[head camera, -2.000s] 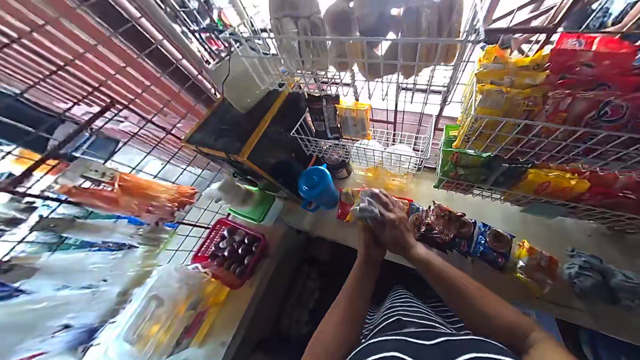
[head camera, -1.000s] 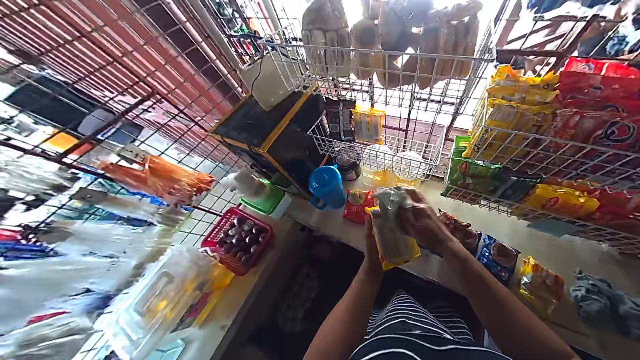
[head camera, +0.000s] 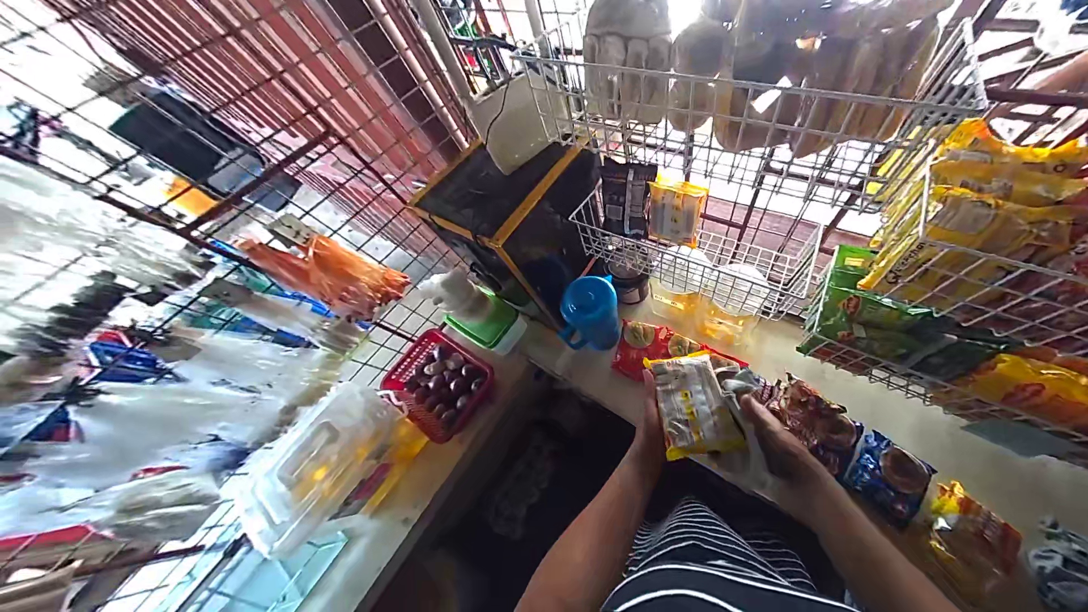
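My left hand (head camera: 650, 429) holds a yellow and clear plastic packet (head camera: 693, 404) by its left edge, over the counter's near edge. A crumpled greyish cloth or bag (head camera: 741, 395) is in my right hand (head camera: 778, 442), against the packet's right side. Just beyond the packet lie red packets (head camera: 637, 344), beside a blue plastic pitcher (head camera: 591, 313). To the right of my right hand, brown packets (head camera: 812, 416), a blue packet (head camera: 888, 476) and an orange-yellow packet (head camera: 969, 531) lie in a row along the counter.
A red plastic basket (head camera: 484, 406) of dark round items stands left, near a green-lidded container (head camera: 484, 323). Behind the pitcher is a black case with yellow edges (head camera: 535, 204). White wire baskets (head camera: 765, 293) and wire racks of packets (head camera: 977, 319) border the counter (head camera: 926, 408).
The yellow packet, upright between my hands one second ago, now shows its broad face in my left hand. My right hand has moved to its right side with the greyish cloth or bag.
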